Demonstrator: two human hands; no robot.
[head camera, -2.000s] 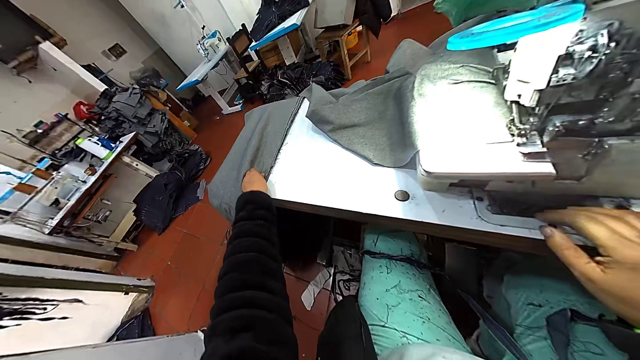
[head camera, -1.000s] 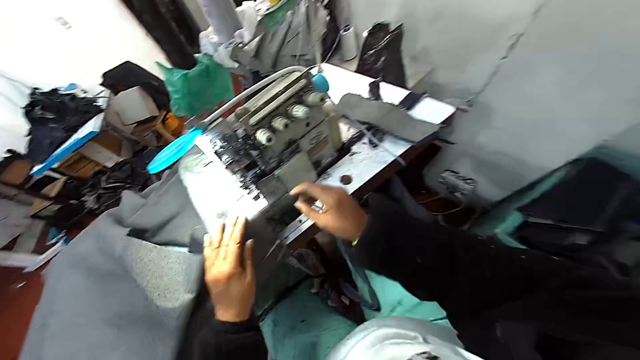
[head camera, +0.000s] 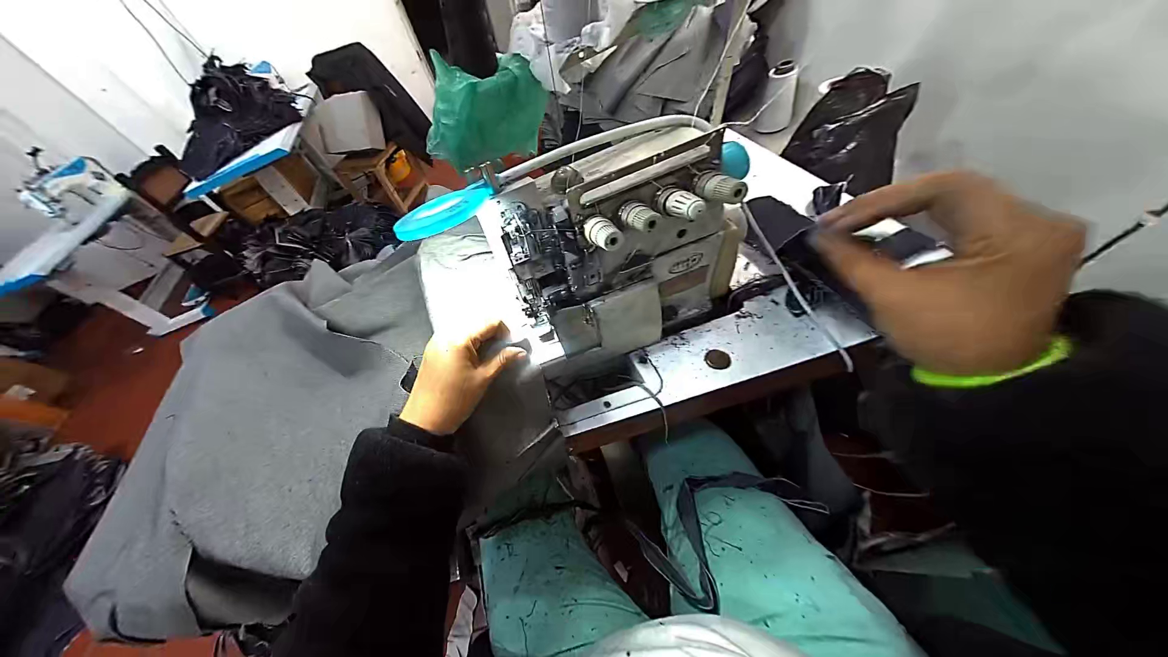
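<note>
My left hand rests at the front left corner of an overlock sewing machine, beside its needle area, thumb and forefinger pinched on the edge of a grey fabric. That fabric spreads over the machine's left side and hangs down toward the floor. My right hand, blurred, is raised over the right part of the machine table, its thumb and forefinger near each other. Dark cloth scraps lie behind its fingertips; whether it holds anything cannot be told. A blue ring-shaped tray sits at the machine's left.
A green plastic bag hangs behind the machine. A black plastic bag and a thread cone stand at the back right. Other sewing tables and dark cloth piles are at the left. A pale cord crosses the table's right part.
My right hand has left the front of the machine and risen to the right. My left hand stays near the machine's front left, fingers now pinched rather than spread. The view has shifted strongly.
</note>
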